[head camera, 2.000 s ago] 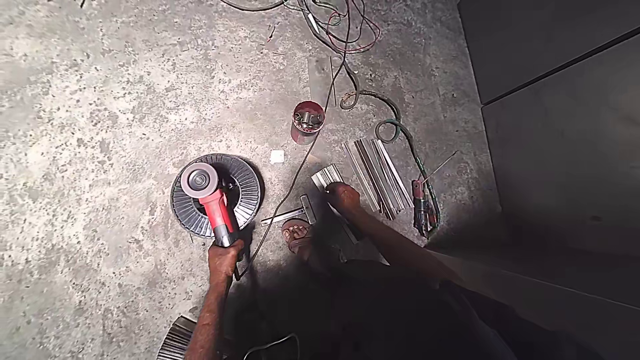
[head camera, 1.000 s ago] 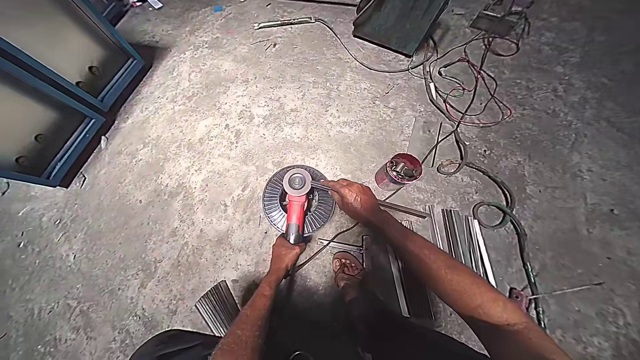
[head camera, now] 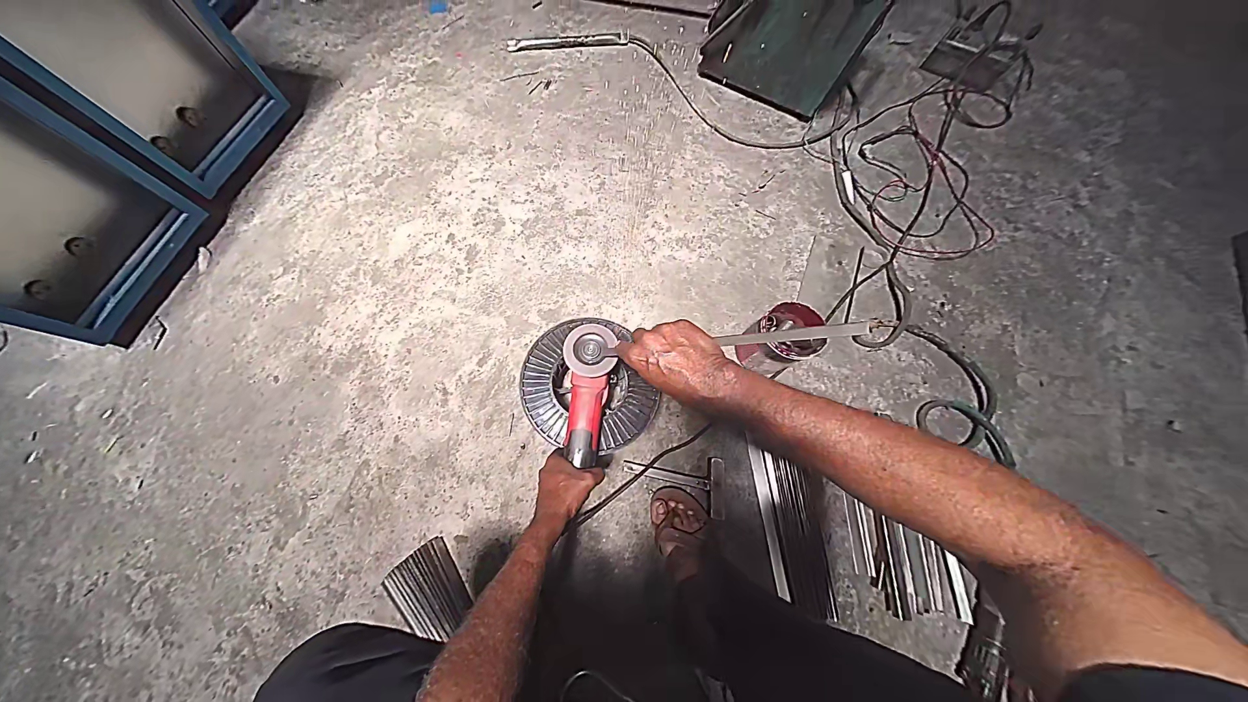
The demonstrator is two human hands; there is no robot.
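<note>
My left hand (head camera: 565,489) is closed around the dark rear grip of a red angle grinder (head camera: 587,405), whose round disc points away from me. My right hand (head camera: 678,361) grips a thin flat metal bar (head camera: 790,334); its near end meets the right side of the disc, and its long part sticks out to the right, over a dark red can (head camera: 756,349). Beneath the grinder lies a round, ribbed metal ring (head camera: 543,405) on the concrete floor. Fine sparks fly up the view beyond the disc.
Bundles of metal strips lie at the lower right (head camera: 804,536), farther right (head camera: 907,565) and lower left (head camera: 429,585). A hammer (head camera: 717,487) is beside my sandalled foot (head camera: 680,517). Tangled cables (head camera: 936,185), a welding electrode holder (head camera: 570,42), a dark metal box (head camera: 790,49) and blue-framed panels (head camera: 136,249) stand around.
My right hand, over the strips two seconds ago, is now at the grinder disc with a bar in it. Sparks now show beyond the disc. The view has swung widely.
</note>
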